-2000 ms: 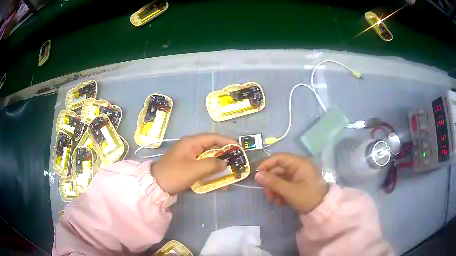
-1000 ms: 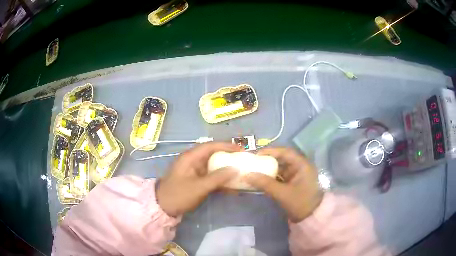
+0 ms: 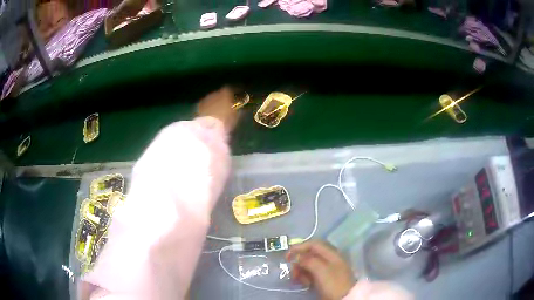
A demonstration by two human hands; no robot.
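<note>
My left hand (image 3: 215, 106), blurred, is stretched over the green belt. A partly hidden cream-yellow unit (image 3: 240, 101) lies at its fingertips; I cannot tell if the hand touches it. Another open unit (image 3: 273, 109), with a bright glint, lies just right of it on the belt. My right hand (image 3: 322, 270) is low over the bench with curled fingers, right of the small USB tester (image 3: 276, 243). A thin white cable (image 3: 246, 283) loops from beside the tester into this hand; its end is hidden. One open unit (image 3: 262, 204) lies on the bench above the tester.
Units are piled (image 3: 93, 214) at the bench's left, partly behind my left sleeve. More units ride the belt (image 3: 363, 111) left and right. At right are a pale-green block (image 3: 353, 227), a round domed device (image 3: 398, 243), dark red leads and a power supply (image 3: 495, 193). Pink items lie beyond the belt.
The view has tilted up toward the belt. My left hand has moved from the bench to the belt. The turned-over unit is out of both hands. My right hand is lower and nearer the right.
</note>
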